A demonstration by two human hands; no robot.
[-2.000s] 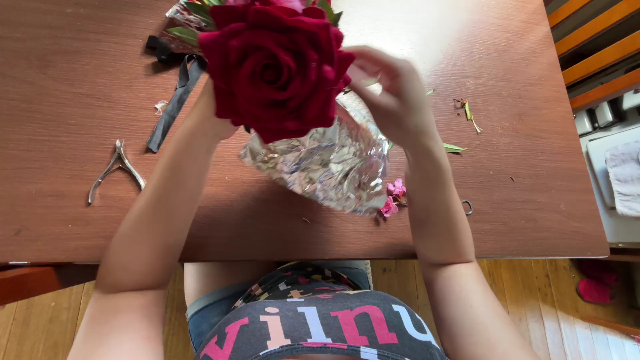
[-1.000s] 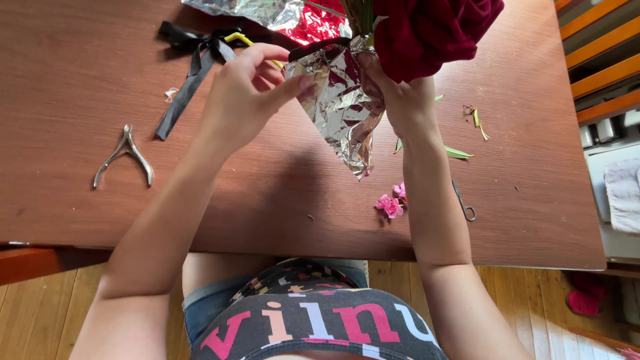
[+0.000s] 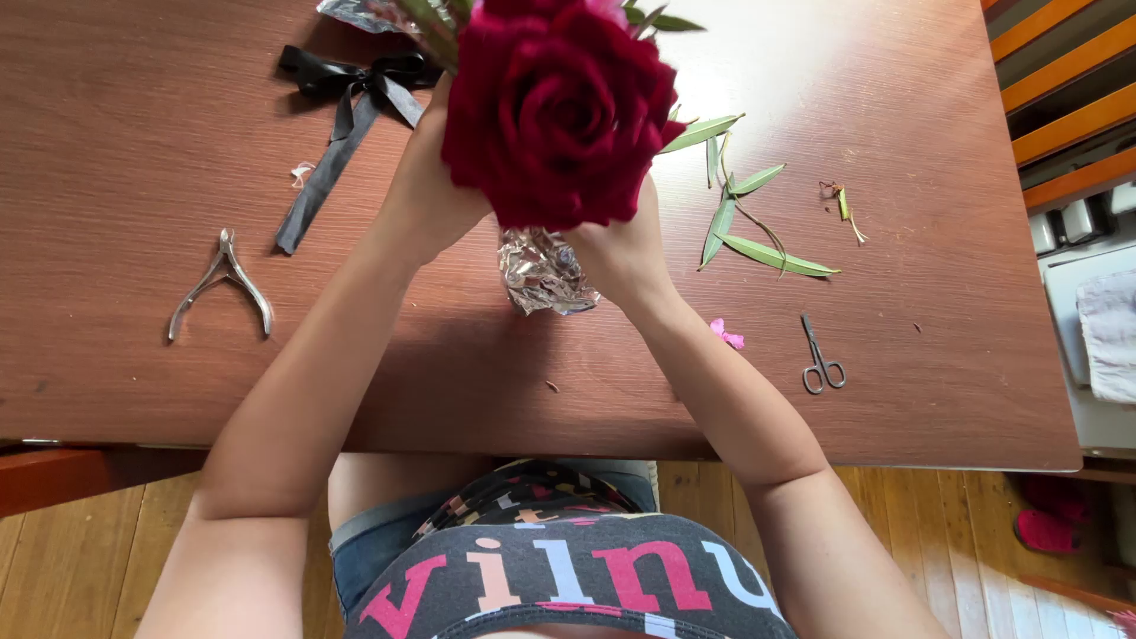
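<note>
A large dark red rose (image 3: 564, 115) fills the top middle of the head view, with green leaves and a pink flower behind it. Crumpled silver foil (image 3: 546, 275) shows beneath the bloom, around the lower part of the bouquet. My left hand (image 3: 439, 191) grips the bouquet from the left side, its fingers partly hidden by the rose. From the right, my right hand (image 3: 621, 240) closes on the foil just under the petals, its fingertips hidden too. The stems are out of sight.
A black ribbon bow (image 3: 359, 84) and metal nippers (image 3: 222, 284) lie on the left of the wooden table (image 3: 932, 390). Cut green leaves (image 3: 772, 256), stem scraps (image 3: 841, 204), a pink blossom (image 3: 728, 335) and small scissors (image 3: 824, 359) lie on the right. Clear wrap (image 3: 364, 13) is at the top.
The foil, spread and pointed a second ago, is now bunched under the rose. The rose has moved left, in front of both hands, and my left hand has moved in beside it.
</note>
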